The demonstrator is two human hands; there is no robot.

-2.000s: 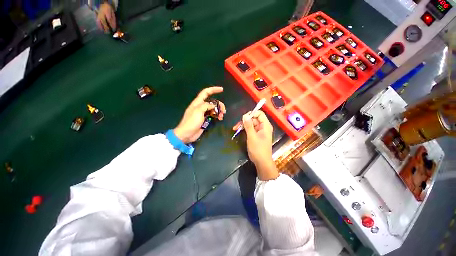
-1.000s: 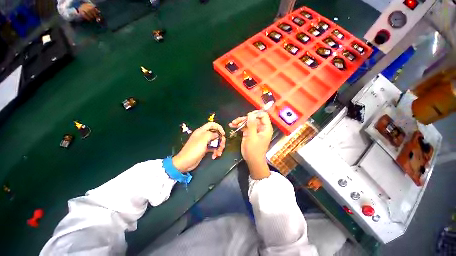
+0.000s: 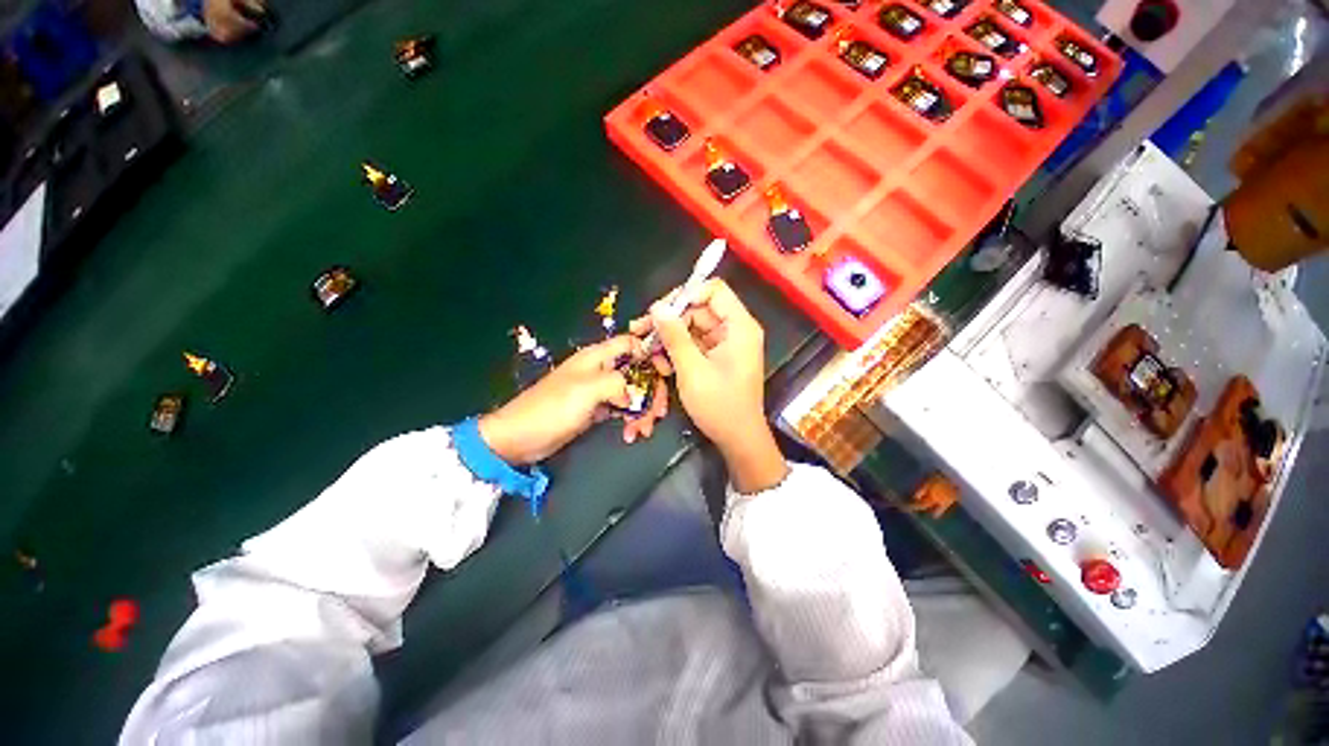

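My left hand [image 3: 571, 397], with a blue wrist band, holds a small dark module with a gold face [image 3: 637, 385] in its fingers, low over the green bench. My right hand [image 3: 710, 357] grips a slim pale stick-like tool [image 3: 697, 281], whose lower end is at the module; the exact contact point is hidden by the fingers. Two modules with short tails stand on the bench just beyond my left hand, one with a pale tail [image 3: 531, 347] and one with an orange tail [image 3: 608, 311].
The red tray [image 3: 824, 163] holds several modules and a glowing purple-white piece [image 3: 854, 284]. A gold sheet [image 3: 860, 394] lies beside the white press [image 3: 1006, 437]. Several modules lie left on the green bench [image 3: 481, 175]. Another person's hand [image 3: 233, 18] shows top left.
The view has shifted. The module in my left hand now shows its gold face, and my right hand has come closer with the tool. Two modules became visible beyond my left hand.
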